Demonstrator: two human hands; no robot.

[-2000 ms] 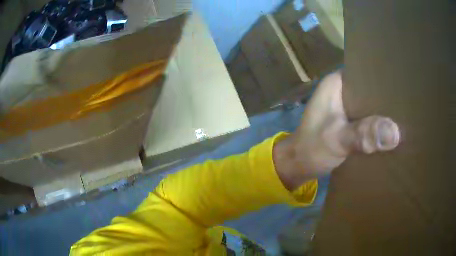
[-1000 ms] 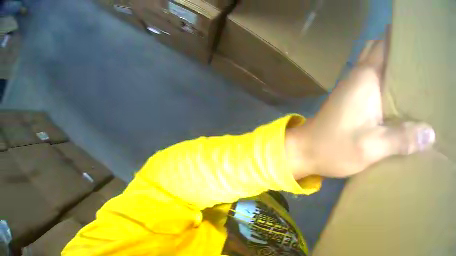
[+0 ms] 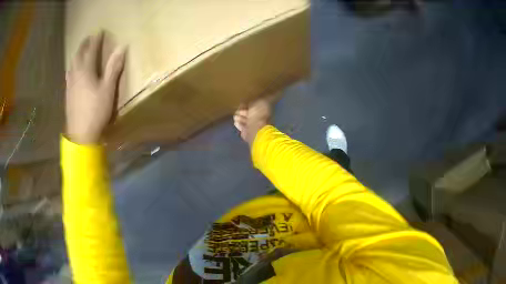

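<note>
A large plain brown carton (image 3: 205, 77) is tilted in front of me, its top edge cut off by the picture's rim. My left hand (image 3: 91, 97) lies against the carton's left part, fingers pointing up, slightly blurred. My right hand (image 3: 255, 118) holds the carton's lower edge near its right end; its fingers are partly hidden under the carton. Both arms are in yellow sleeves.
Blurred brown cartons, one with an orange band (image 3: 11, 61), stand along the left edge. More brown cartons (image 3: 463, 172) are at the lower right. The blue-grey floor (image 3: 388, 94) and my white shoe (image 3: 336, 138) show right of the carton.
The carton has moved from the right side of the view to the upper left. My right hand has come into view, and my left hand has shifted to the left with the carton.
</note>
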